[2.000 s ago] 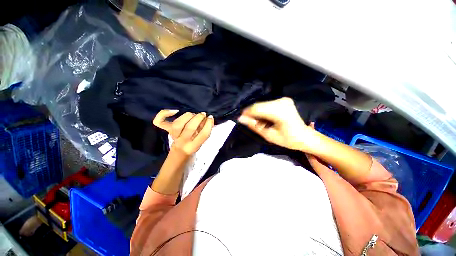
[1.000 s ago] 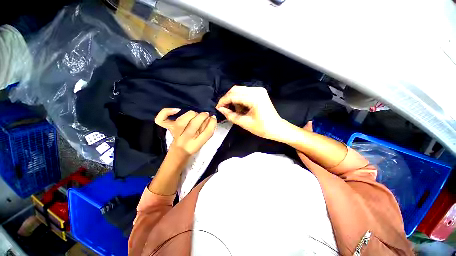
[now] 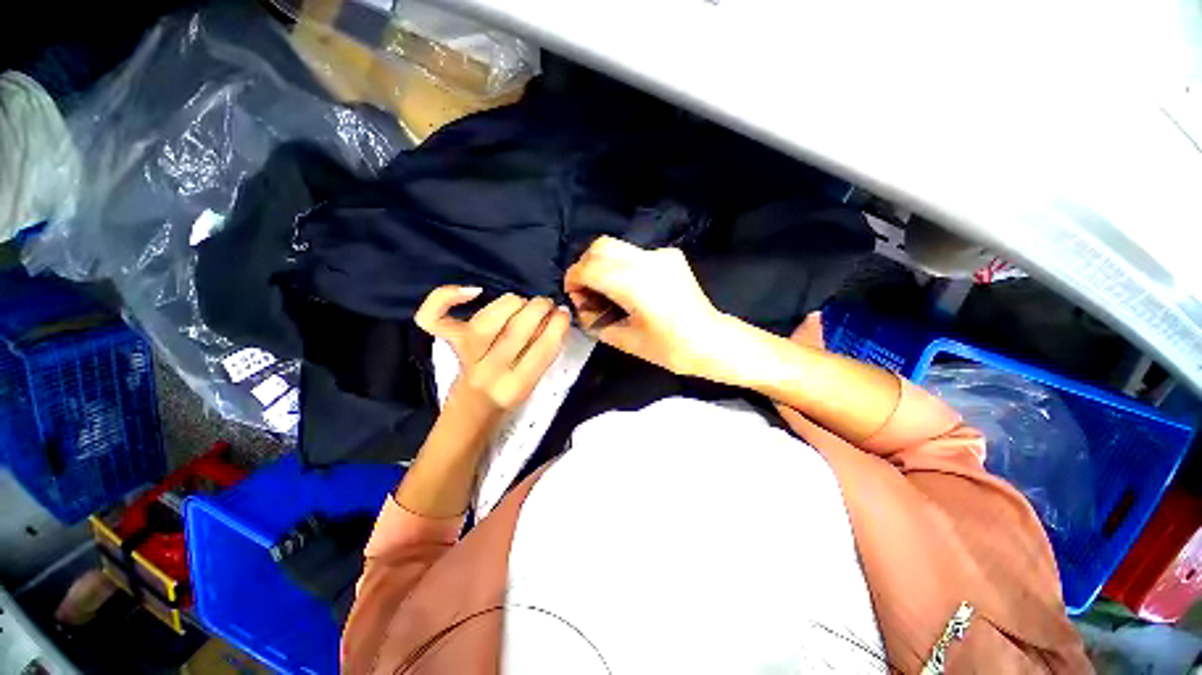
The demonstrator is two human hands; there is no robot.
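Note:
A large black garment (image 3: 448,211) lies over my lap below the table edge. My left hand (image 3: 498,346) pinches a fold of its near edge between thumb and fingers. My right hand (image 3: 646,306) is right beside it, fingertips closed together at the same edge, almost touching the left fingertips. A small dark thing shows under the right fingers; I cannot tell whether it is cloth or a tool. No needle or thread can be made out. A white cloth or paper piece (image 3: 521,429) lies under my left wrist.
A white table (image 3: 844,92) crosses the top and right. A clear plastic bag (image 3: 171,172) with white stickers lies left, by a brown package (image 3: 409,86). A blue bin (image 3: 264,580) with dark items stands lower left, a blue crate (image 3: 79,396) far left, another blue crate (image 3: 1107,462) right.
My right hand has moved left along the garment edge, from a little apart to right beside my left hand. My left hand keeps its pinch with little movement.

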